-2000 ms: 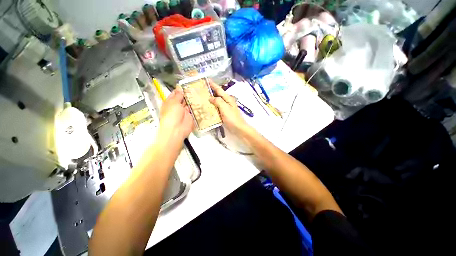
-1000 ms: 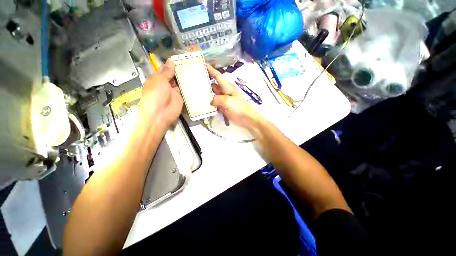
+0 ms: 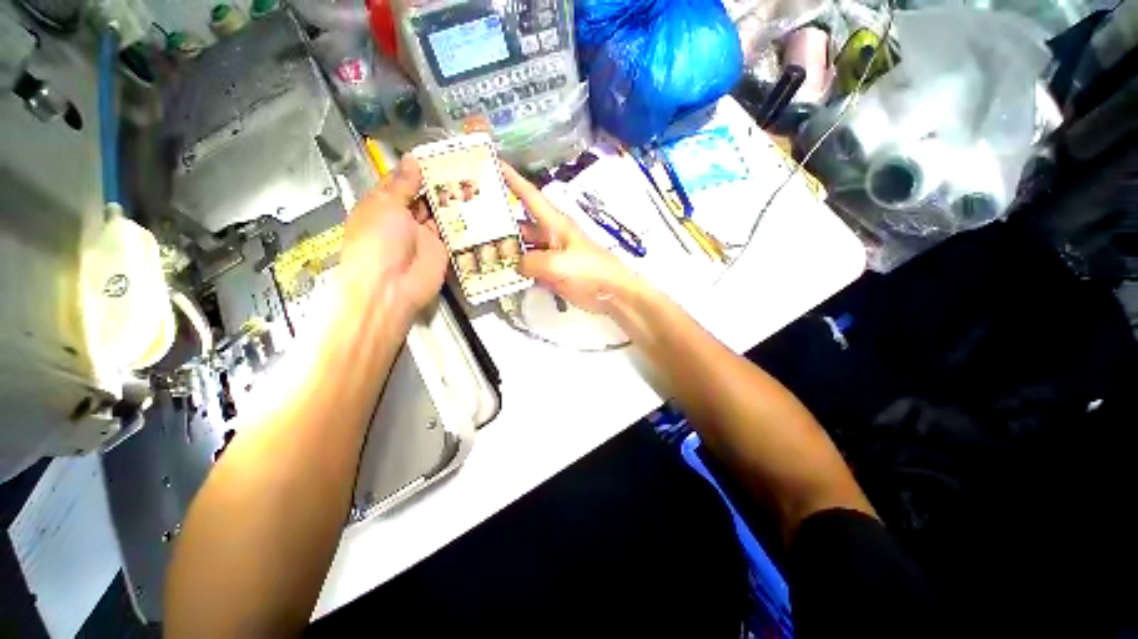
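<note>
A white smartphone point(image 3: 472, 219) with a bright screen showing small pictures is held upright above the table, in front of the control panel. My left hand point(image 3: 397, 247) grips its left edge, with the thumb near the upper left corner. My right hand point(image 3: 568, 256) is at its right edge, with fingers touching the side and lower right; part of the fingers is hidden behind the phone. A thin cable point(image 3: 562, 345) loops on the table below the phone.
The sewing machine point(image 3: 75, 275) and its metal bed point(image 3: 256, 162) stand at left. Behind are the control panel point(image 3: 493, 63) and a blue plastic bag point(image 3: 655, 63). Pens point(image 3: 612, 225) lie on the white table point(image 3: 549, 412). Clear bags of cones point(image 3: 961, 125) stand right; dark cloth point(image 3: 948, 375) lies lower right.
The view has moved closer to the table. The phone has shifted left in view, and its screen has changed from a plain pale page to one with pictures. Both hands stay on it.
</note>
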